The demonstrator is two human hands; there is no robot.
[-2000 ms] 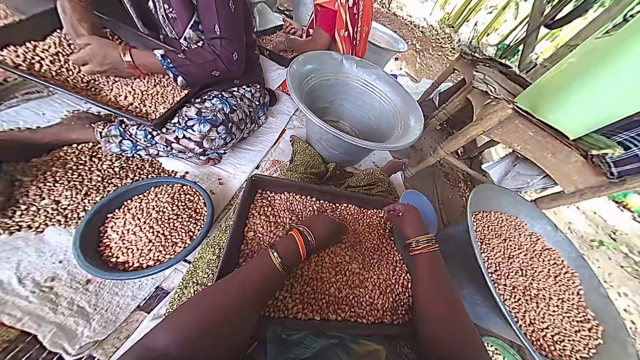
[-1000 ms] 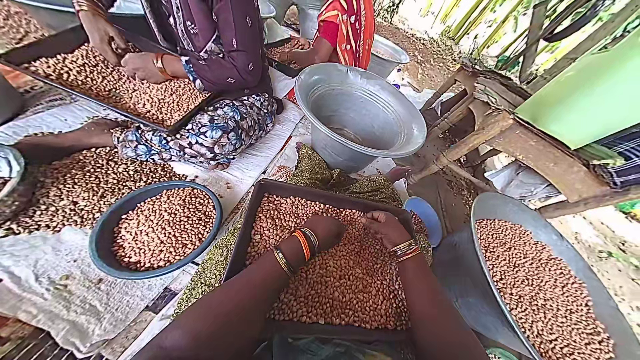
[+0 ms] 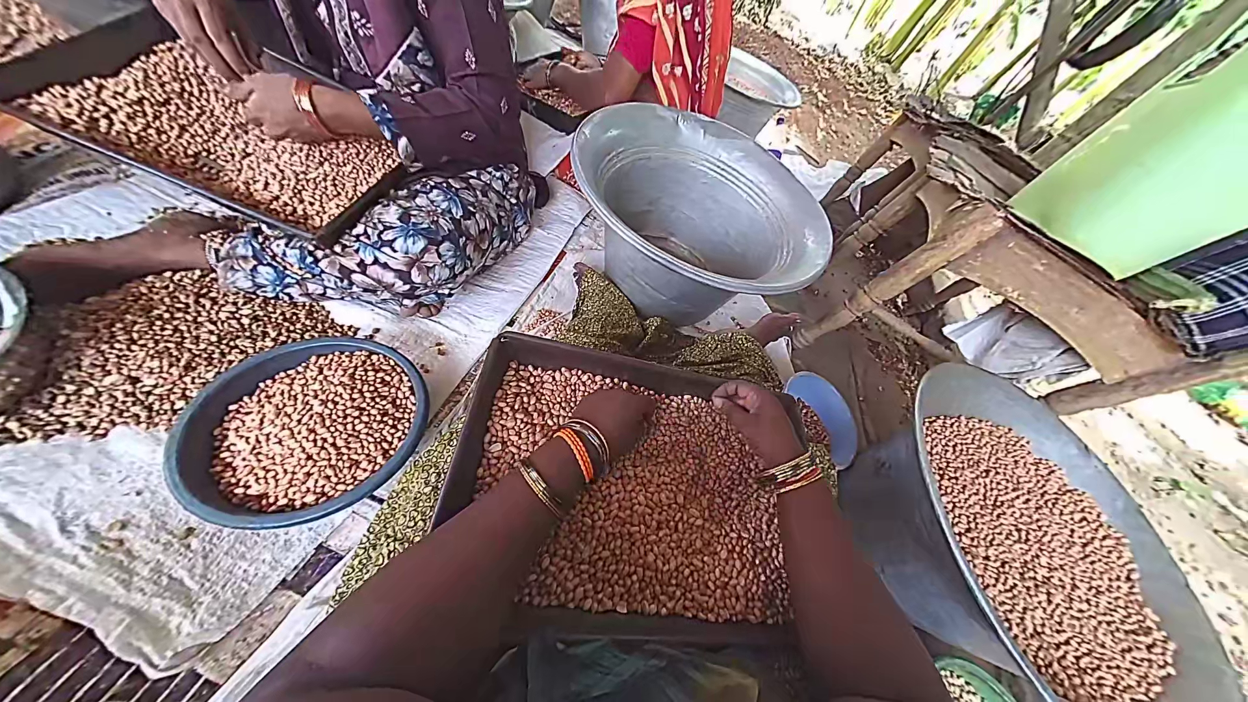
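Note:
A dark rectangular tray (image 3: 478, 419) of reddish-brown nuts or seeds (image 3: 663, 546) lies before me, over a green patterned cloth. My left hand (image 3: 616, 421), with orange and gold bangles, is curled down at the nuts in the upper middle of the tray; its fingertips are hidden. Close by on the right, my right hand (image 3: 759, 419) has its fingers bent near the tray's upper right side. Whether either hand holds a nut cannot be told. A blue-rimmed round basin (image 3: 177, 458) of nuts sits to the left, and a wide metal pan (image 3: 941, 390) of nuts to the right.
A large metal pot (image 3: 673, 292) stands beyond the tray, with a blue dish (image 3: 829, 414) near its right corner. A co-worker (image 3: 448, 97) sits upper left with another tray (image 3: 322, 229); a second person is farther back. Wooden furniture (image 3: 1053, 292) is at right.
My right hand has moved left from the tray's right edge, over the nuts and nearer my left hand. The near co-worker's hands have shifted over their tray.

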